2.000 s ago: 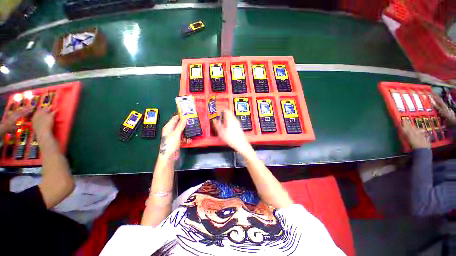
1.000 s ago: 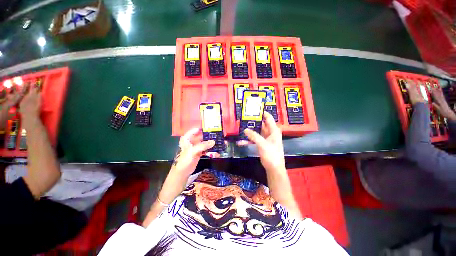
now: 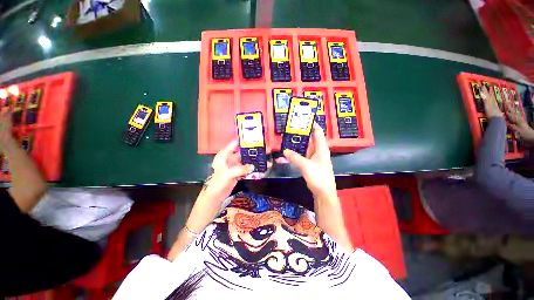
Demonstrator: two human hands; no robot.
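Observation:
My left hand (image 3: 230, 169) holds a keypad phone (image 3: 252, 140) upright, its screen lit and facing me, thumb on the lower keys. My right hand (image 3: 313, 161) holds a second keypad phone (image 3: 300, 126), slightly tilted, screen lit, thumb at its lower keys. Both are above the near edge of the red phone tray (image 3: 366, 120). The tray's far row holds phones in all slots. In the near row the two left slots (image 3: 221, 120) are empty; phones lie in the others, partly hidden by the right-hand phone.
Two keypad phones (image 3: 164, 121) lie on the green bench left of the tray. A cardboard box (image 3: 111, 22) stands at the far left. Other workers' hands are at red trays on the left (image 3: 55, 126) and right (image 3: 466, 96). A red stool (image 3: 375, 222) is below the bench edge.
Since two seconds ago, both phones have been lifted out of the tray's two left near slots. In the last second both stay held; the view has shifted and the two far-left tray screens changed from white to bluish.

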